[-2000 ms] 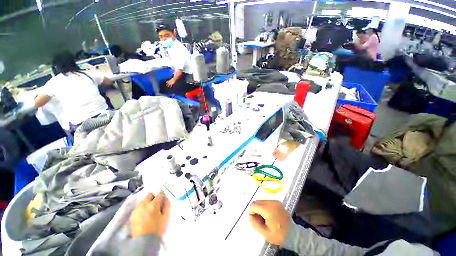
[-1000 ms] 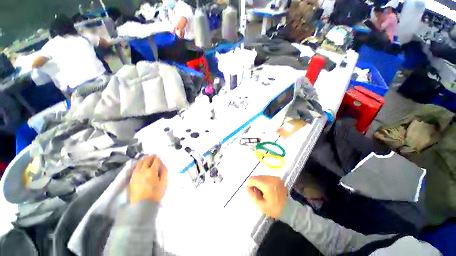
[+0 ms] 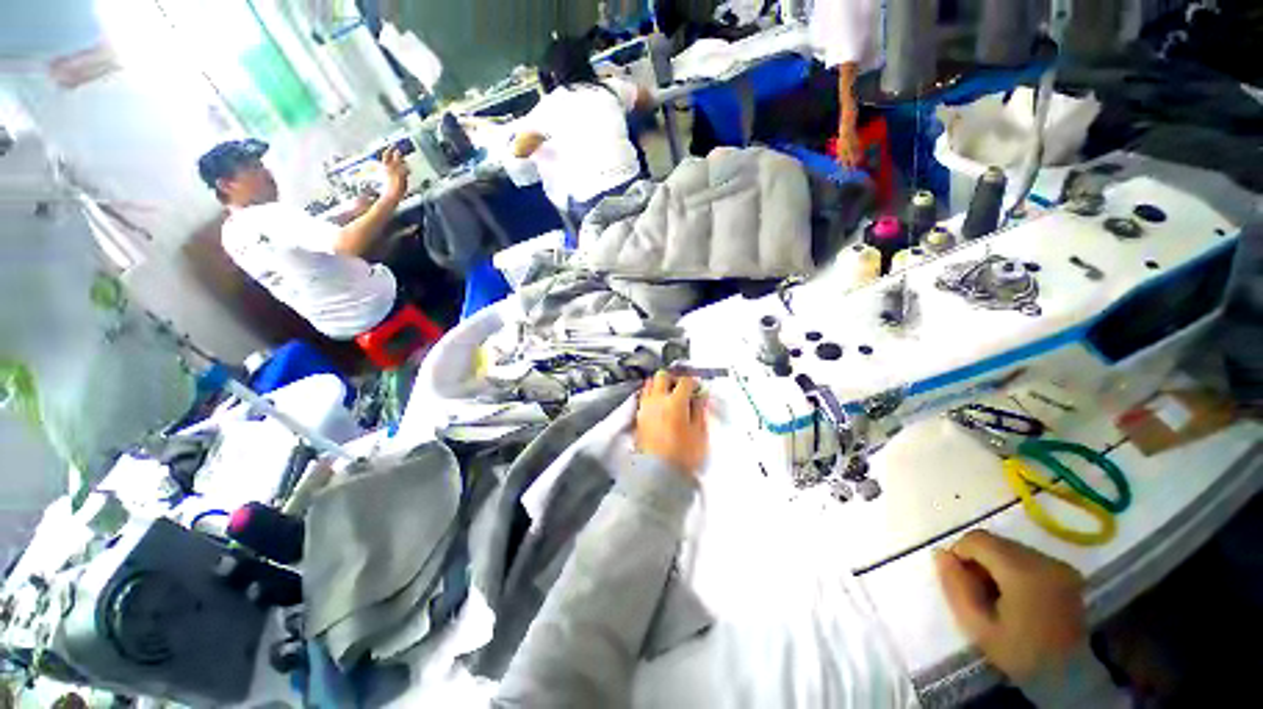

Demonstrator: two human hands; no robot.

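Note:
A white soft sheet (image 3: 762, 596) lies on the table in front of me, its edge beside grey fabric pieces (image 3: 554, 471). My left hand (image 3: 675, 423) rests on the white and grey layers left of the needle area; whether its fingers grip the cloth is unclear. My right hand (image 3: 1014, 603) lies near the table's front edge with curled fingers; what is inside them is hidden. The white sewing machine (image 3: 956, 326) with a blue stripe stands ahead of my hands. Its presser foot area (image 3: 835, 478) has no cloth visibly under it.
Green and yellow scissors (image 3: 1060, 492), dark snips (image 3: 1000, 420) and a brown card (image 3: 1175, 420) lie right of the needle. A quilted padded panel (image 3: 706, 222) and crumpled grey pieces (image 3: 589, 346) are behind left. A grey machine part (image 3: 166, 609) is lower left. People sit beyond.
The view has swung left, bringing another seated person and the lower-left machine part into view. The red cone and the grey panel with white edges have left view. My hands keep similar places on the table.

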